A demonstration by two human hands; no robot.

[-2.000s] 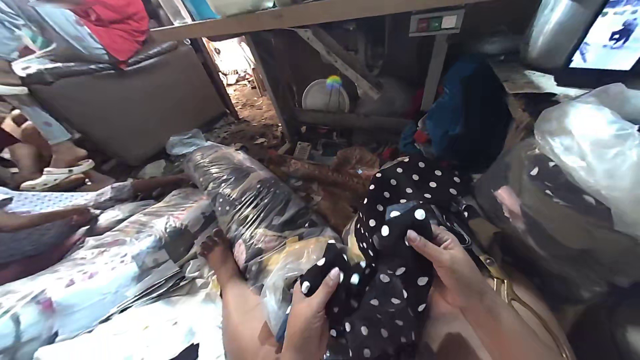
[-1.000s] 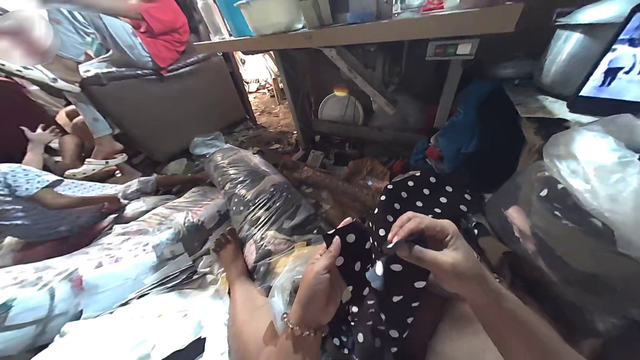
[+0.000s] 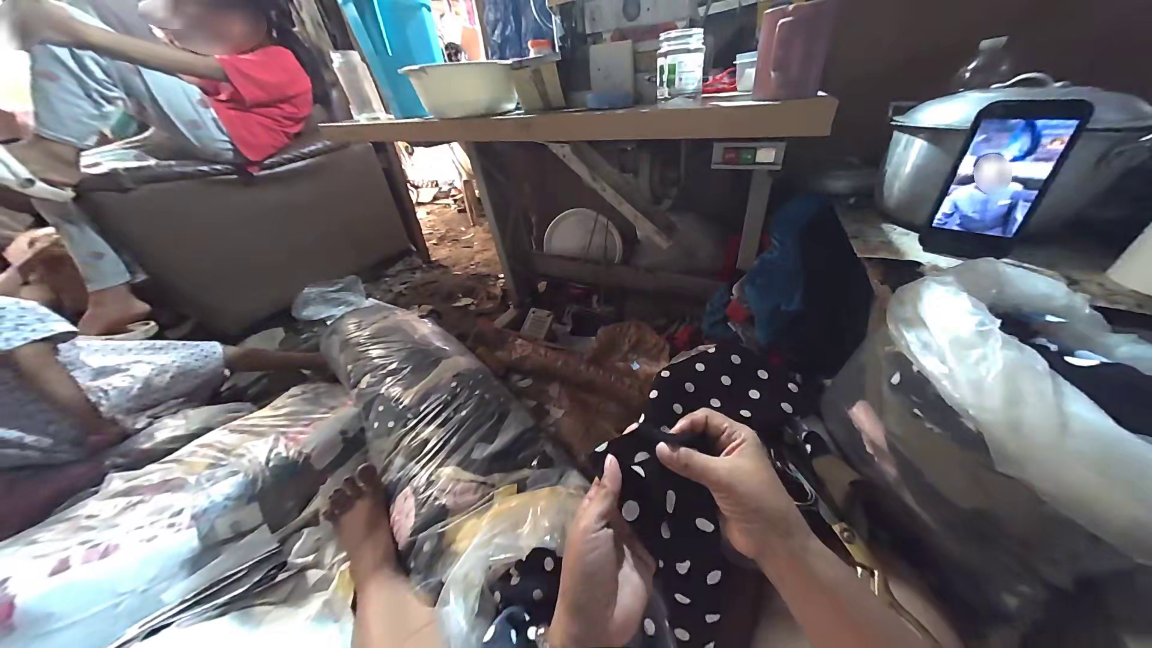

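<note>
Black fabric with white polka dots (image 3: 688, 526) lies across the lap between my two hands and runs up to a bunched part beyond them. My left hand (image 3: 605, 553), thumb upright, grips its left edge. With thumb and fingertips my right hand (image 3: 733, 472) pinches a dark piece at the fabric's upper part; what exactly it is cannot be told. Brass-coloured scissor handles (image 3: 868, 558) show beside my right forearm. My bare foot (image 3: 360, 504) rests left of the cloth, by a clear plastic bag of fabric (image 3: 441, 387).
A filled plastic bag (image 3: 990, 378) stands at the right, below a phone (image 3: 1008, 180) leaning on a metal pot (image 3: 927, 162). Ahead is a wooden table (image 3: 576, 124) with containers. Two people sit at the left, one on a brown seat (image 3: 243, 234). Wrapped bundles (image 3: 225, 459) cover the left floor.
My right hand has shifted from the fabric's edge to pinch a dark piece near its upper part. The view has tilted up, showing more of the table.
</note>
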